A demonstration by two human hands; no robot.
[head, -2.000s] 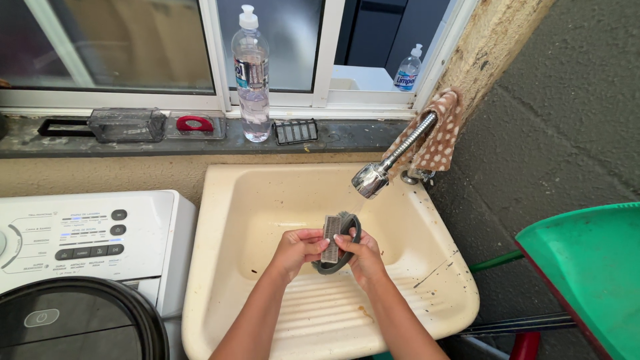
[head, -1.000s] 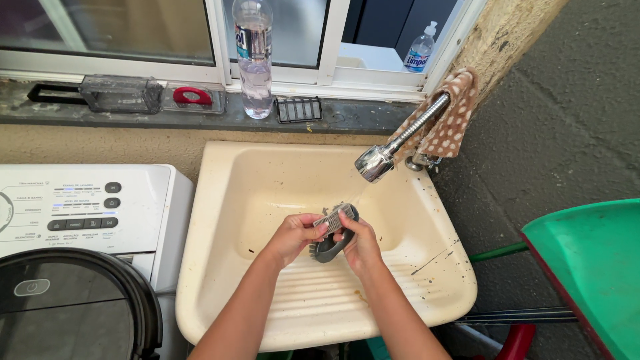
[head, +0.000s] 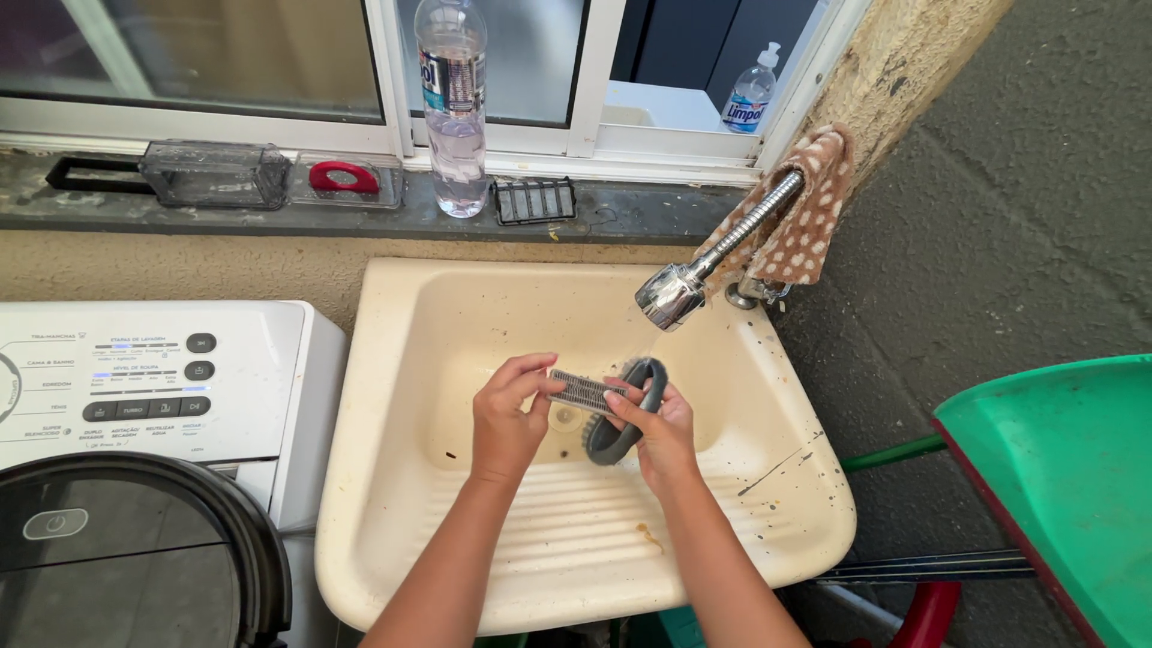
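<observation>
Over the basin of the cream laundry sink (head: 396, 504), my left hand (head: 515, 414) grips the left end of a small pleated filter (head: 583, 392) with a light frame. My right hand (head: 655, 418) holds a grey scrub brush with a looped handle (head: 614, 441), its bristles facing left, and its fingers also touch the filter's right end. The chrome faucet head (head: 670, 295) hangs just above and to the right of the brush; what seems to be a thin stream of water falls from it.
On the ledge stand a bottle of clear liquid (head: 457, 135), a black filter frame (head: 535, 201) and a clear plastic bin (head: 216, 174). A spotted cloth (head: 799, 216) drapes the faucet. A washing machine (head: 306, 405) with a robot vacuum (head: 135, 558) is left, a green dustpan (head: 1071, 459) right.
The filter has come out from close against the brush and now stretches between my two hands. My left hand has moved away from my right, its fingers raised at the filter's left end.
</observation>
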